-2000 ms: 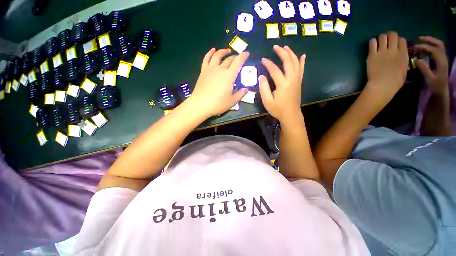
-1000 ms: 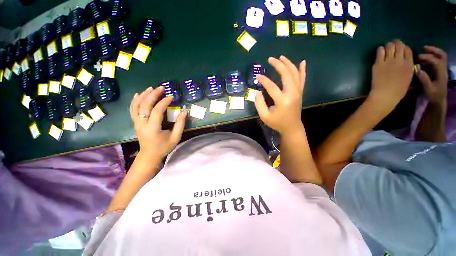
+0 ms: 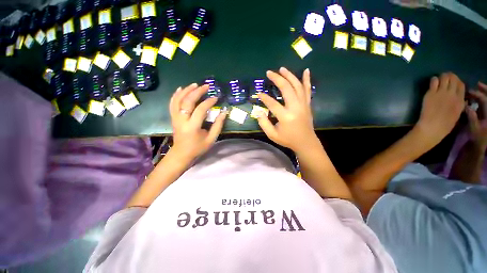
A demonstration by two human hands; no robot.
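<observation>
A short row of dark units point(image 3: 236, 91) with pale marks lies in front of me, each visible one with a flat white battery point(image 3: 238, 114) at its near edge. My left hand point(image 3: 193, 118) is at the row's left end, its fingertips and thumb around the leftmost unit and its battery. My right hand point(image 3: 288, 111) is over the right part of the row, fingers spread, index fingertip at the third unit's battery. It partly hides the units under it. I cannot tell whether either hand grips anything.
Several rows of dark units point(image 3: 143, 76) with yellow-edged batteries lie at the left. White-faced units point(image 3: 360, 21) with batteries point(image 3: 359, 42) lie at the far right. Another person's hands point(image 3: 444, 104) are at the right. The green bench's near edge point(image 3: 368, 127) runs below my hands.
The white-faced unit between my hands two seconds ago has given way to the dark row. Since one second ago, my right hand has moved left over the row. The whole view has shifted.
</observation>
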